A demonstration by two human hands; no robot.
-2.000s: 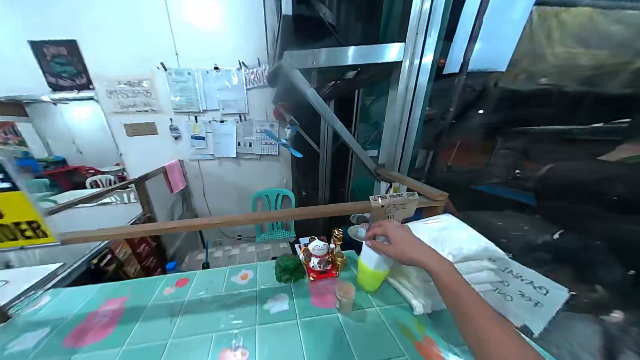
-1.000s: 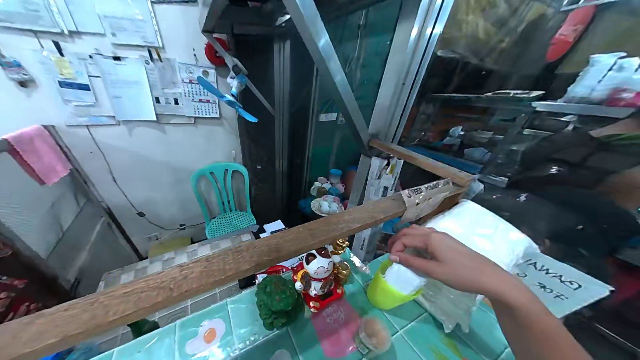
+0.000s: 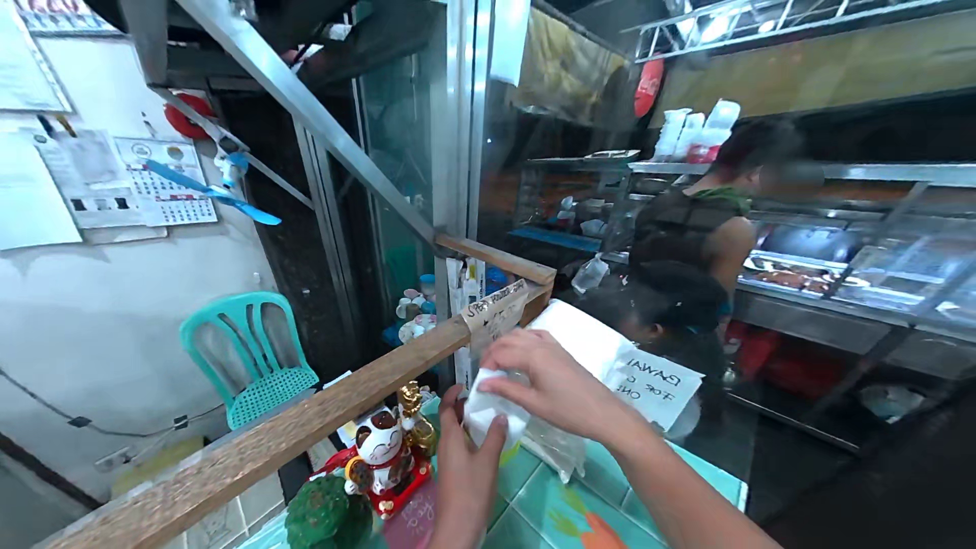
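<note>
Both hands meet over the tiled counter around a small white item [image 3: 494, 404], perhaps folded paper or tissue. My left hand [image 3: 467, 450] grips it from the left and below, thumb on its near side. From above and the right, my right hand [image 3: 534, 374] pinches its upper part with the fingertips. A green-yellow bit, seemingly the cup, shows just below, mostly hidden. Left of my hands stand a white lucky cat figurine [image 3: 381, 450] on a red base and a gold figurine [image 3: 415, 427]. Clear plastic bags [image 3: 555, 446] lie beneath my right wrist.
A wooden rail [image 3: 290, 427] runs diagonally along the counter's far side. A green ornament [image 3: 324, 515] sits at the near left, a white package [image 3: 583, 339] and handwritten sign [image 3: 659, 385] at the right. Beyond the glass, a person [image 3: 694, 229] stands near food trays.
My left hand has come into view and taken hold of the white item. My right hand, earlier at the green-yellow cup, now holds the item too. The view has swung right.
</note>
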